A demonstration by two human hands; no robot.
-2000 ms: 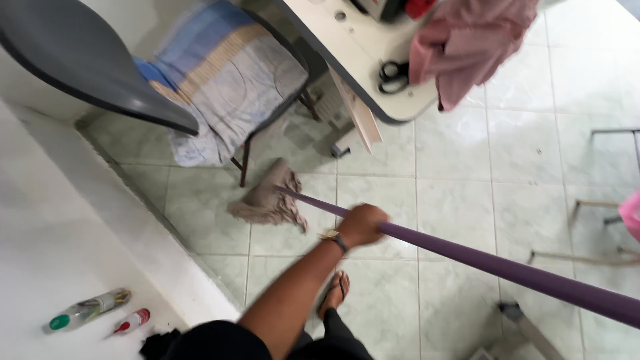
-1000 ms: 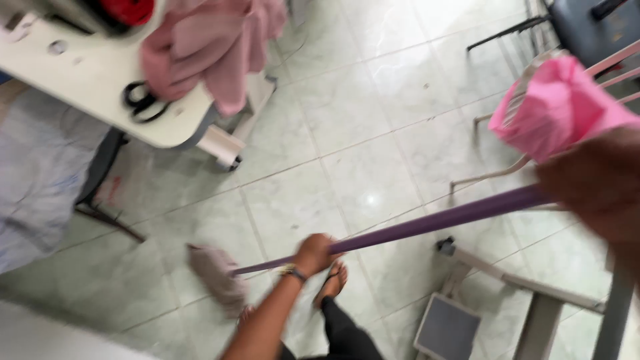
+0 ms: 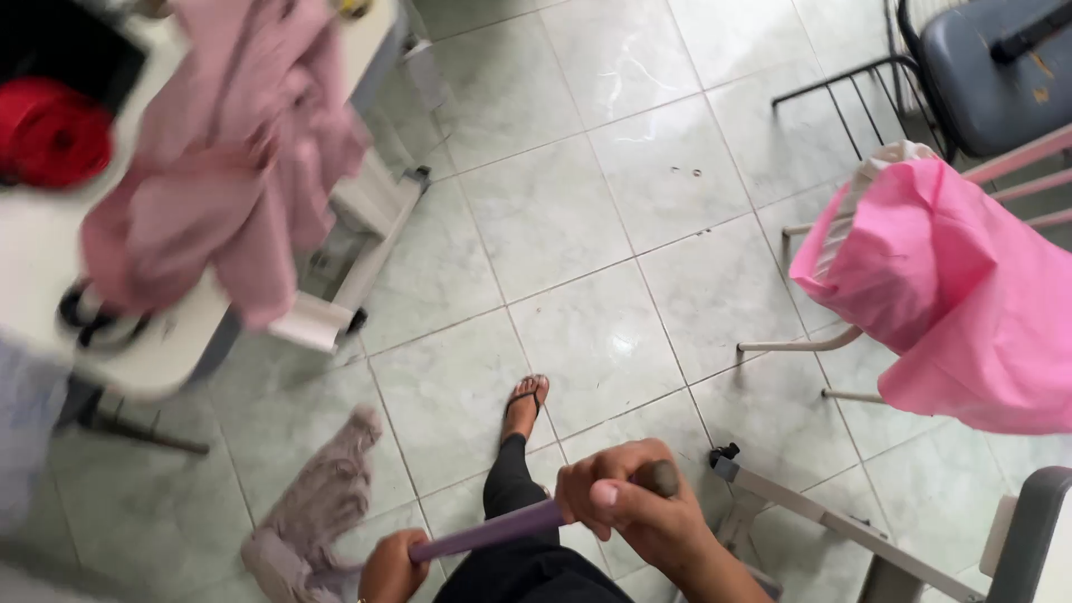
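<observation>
My right hand (image 3: 628,498) grips the purple pole (image 3: 494,532) close to its top end, with the thumb along it. Lower on the same pole, my left hand (image 3: 395,565) is closed around it at the bottom of the view. A greyish-brown mop cloth (image 3: 322,502) lies on the tiled floor to the left of my left hand; where the pole meets it is hidden. One sandalled foot (image 3: 526,402) stands on the tiles ahead of my hands.
At left, a white table (image 3: 167,360) bears dusty-pink fabric (image 3: 251,159), black-handled scissors (image 3: 88,318) and a red round object (image 3: 54,134). Bright pink cloth (image 3: 946,293) hangs over a chair at right. A dark chair seat (image 3: 988,75) and a wheeled metal frame (image 3: 846,528) stand nearby.
The view has swung right. The mop cloth has moved from beneath the chair and table edge to nearer my feet. The pole's top end now shows in my right hand.
</observation>
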